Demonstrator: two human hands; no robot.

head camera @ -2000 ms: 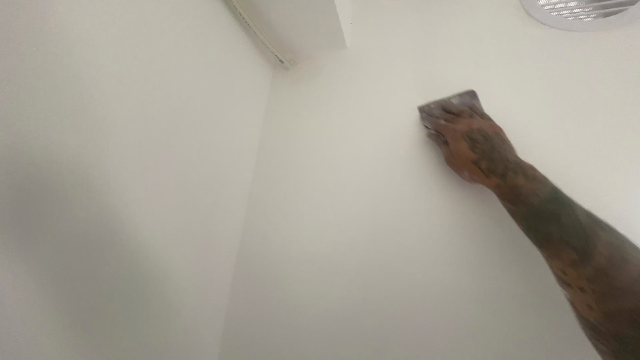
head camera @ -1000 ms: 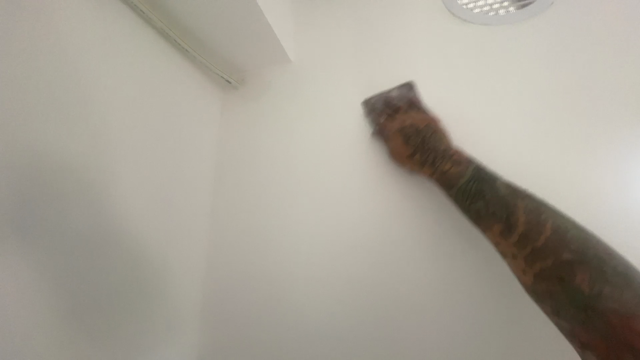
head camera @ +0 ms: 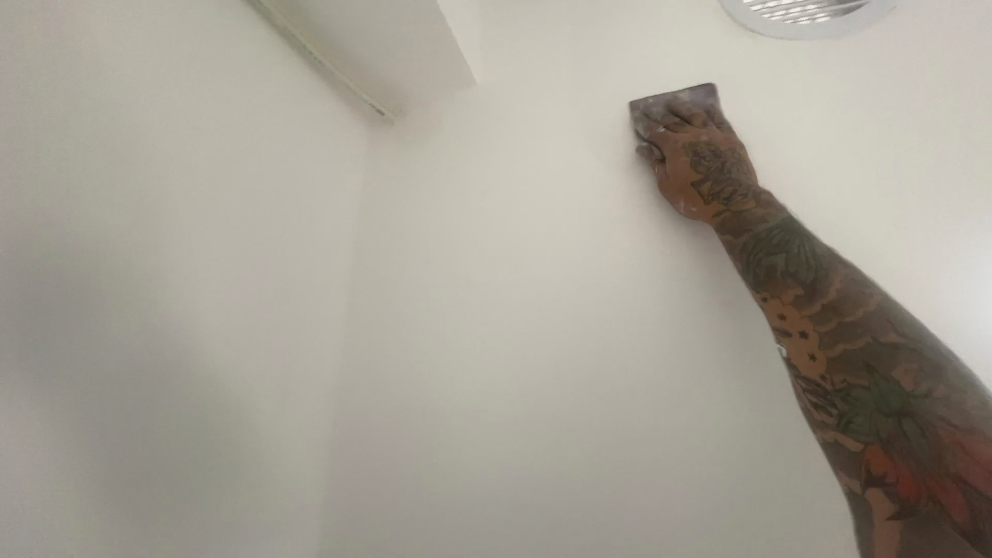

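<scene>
My right hand (head camera: pixel 697 163) is raised at the upper right, its fingers spread over a flat, dusty grey-purple pad, which looks like a sanding sponge (head camera: pixel 676 105). The pad lies against a smooth white wall (head camera: pixel 496 310). Thumb and fingers grip its lower part, while the upper edge shows past the fingertips. White dust marks the fingers and the hand. The pad's face toward the wall is hidden. My left hand is not in view.
A round white vent (head camera: pixel 806 19) sits above and right of the hand. At the upper left, a boxed ledge (head camera: pixel 403 46) juts out, with a thin white cable trunking (head camera: pixel 325 66) along it. Another white wall (head camera: pixel 170 194) meets this one at a corner.
The view has shifted somewhat between frames. My right hand stays on the pad against the wall, below the vent; any small move along the wall is hard to tell.
</scene>
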